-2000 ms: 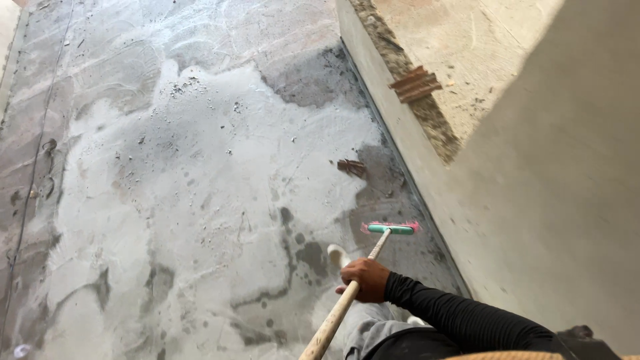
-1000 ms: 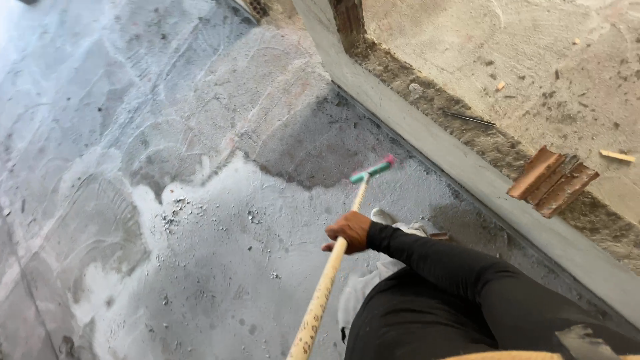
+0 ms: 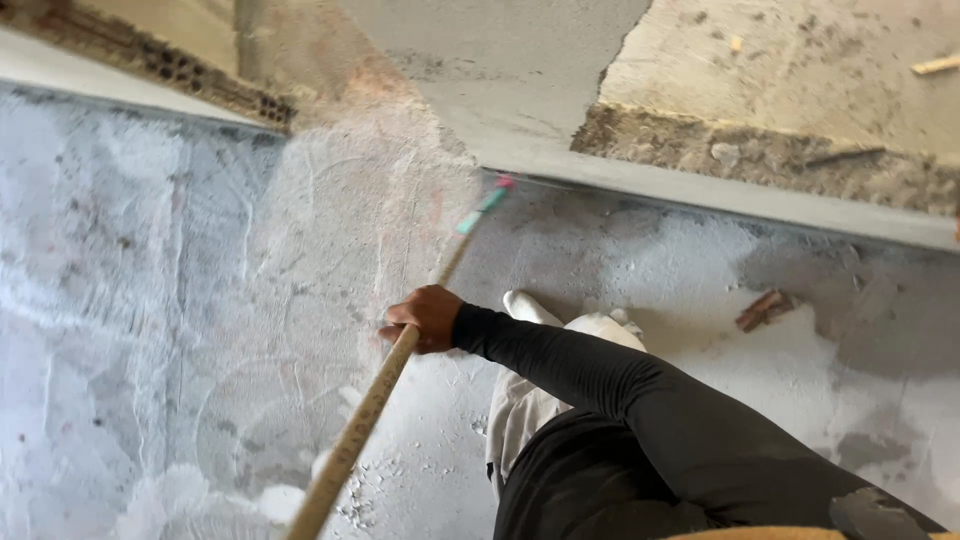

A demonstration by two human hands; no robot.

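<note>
My right hand [image 3: 424, 319], in a black sleeve, is closed around the pale wooden handle [image 3: 360, 424] of a broom. The handle runs from the bottom edge up to a narrow teal and pink broom head [image 3: 487, 204], slightly blurred, on the floor by the corner of the low plastered ledge [image 3: 720, 196]. Grey dust and small crumbs lie on the concrete floor [image 3: 420, 450] beside the handle. My left hand is not in view.
A broken piece of reddish brick [image 3: 765, 309] lies on the floor to the right of my white-covered foot [image 3: 531, 307]. Rough mortar [image 3: 757, 154] runs along the ledge. At upper left, hollow bricks [image 3: 180, 69] show in a wall edge. A wood scrap [image 3: 936, 66] lies at upper right.
The broom head has moved along the foot of the ledge to its corner, with my right hand still around the handle. The view has turned and shifted considerably.
</note>
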